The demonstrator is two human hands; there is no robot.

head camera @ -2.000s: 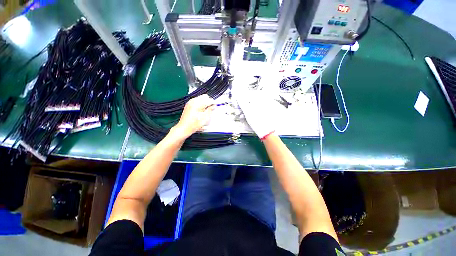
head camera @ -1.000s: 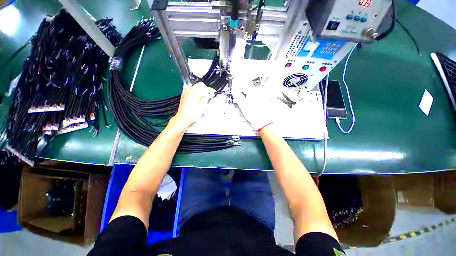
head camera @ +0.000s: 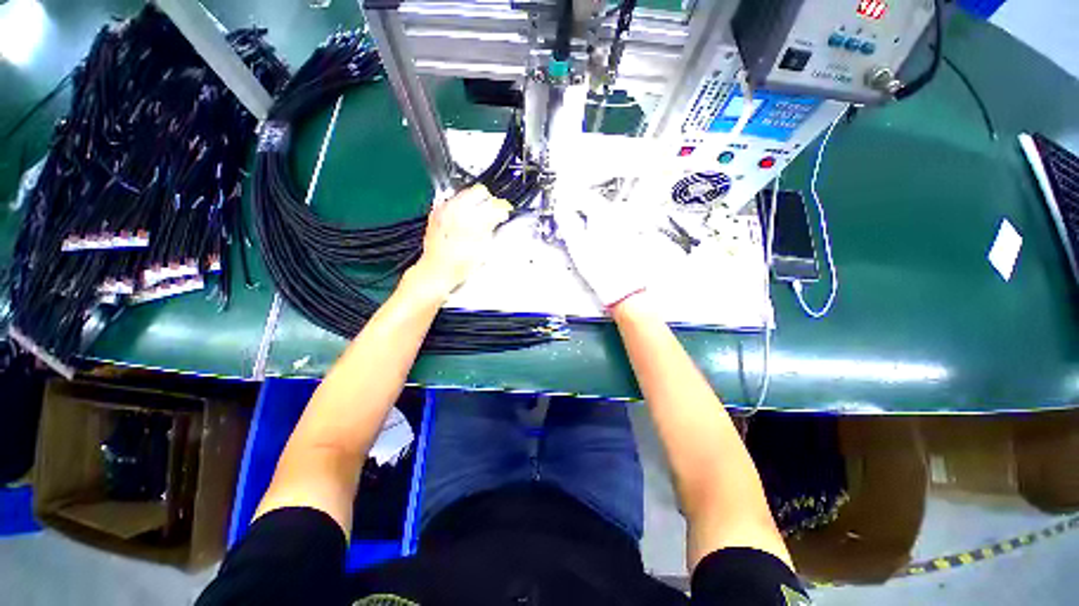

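My left hand (head camera: 462,237), which looks bare, is at the left part of the white base plate (head camera: 710,288), its fingers bent by the black cables at the machine's foot. My right hand (head camera: 601,251), in a white glove, is below the machine head (head camera: 556,89), its fingertips near the head's lower end. The glove blends into the bright plate. The curved black cable bundle (head camera: 320,278) runs from the left to both hands, with its lower ends (head camera: 550,328) at the plate's front edge. Any connector or cable end at my fingertips is too small and glaring to tell.
A large black cable pile (head camera: 130,166) with white bands lies at the left. A control box (head camera: 724,154) and a temperature controller (head camera: 834,53) stand right of the machine frame (head camera: 411,101). Small dark pliers or tweezers (head camera: 682,234) and a phone (head camera: 793,231) lie at the right. A blue bin (head camera: 263,450) is below the bench.
The view has shifted slightly. Since one second ago, my left hand's fingers have moved slightly and look more curled. My right hand stays by the machine head.
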